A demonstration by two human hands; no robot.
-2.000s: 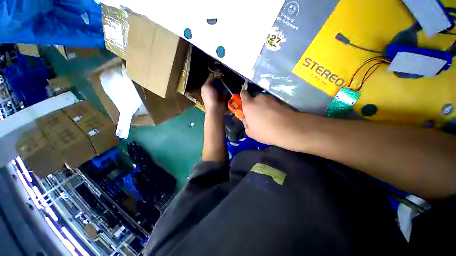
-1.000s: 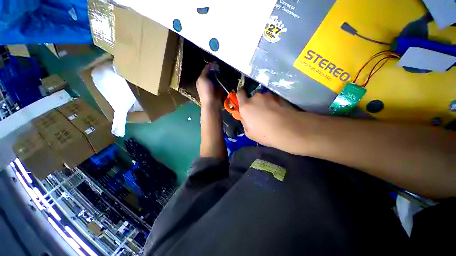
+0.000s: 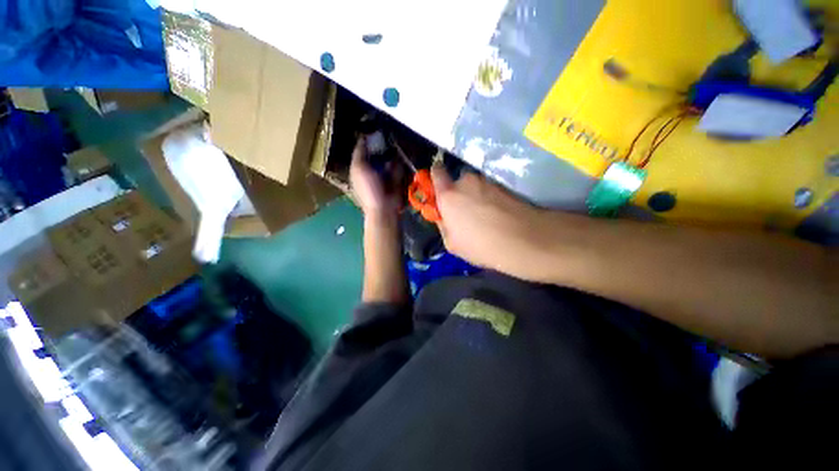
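My right hand [image 3: 465,207] is closed on the orange handles of a cutting tool [image 3: 423,195] at the bench edge. The tool's thin metal end points up and left toward my left hand [image 3: 373,179]. My left hand is over the dark inside of an open carton [image 3: 321,138] and holds a small pale and dark piece [image 3: 375,142]; its fingers are blurred and partly in shadow, so what the piece is cannot be told.
A white sheet with dark dots [image 3: 423,51] lies on the bench. On the grey-and-yellow printed mat [image 3: 589,92], a green circuit board [image 3: 618,187] is wired to a blue cell with a white pad [image 3: 752,117]. A waste carton [image 3: 267,198] with white plastic [image 3: 198,179] stands on the green floor.
The view has shifted a little and blurred. My left hand has turned slightly, and a pale piece now shows at its fingers. My right hand still grips the orange handles.
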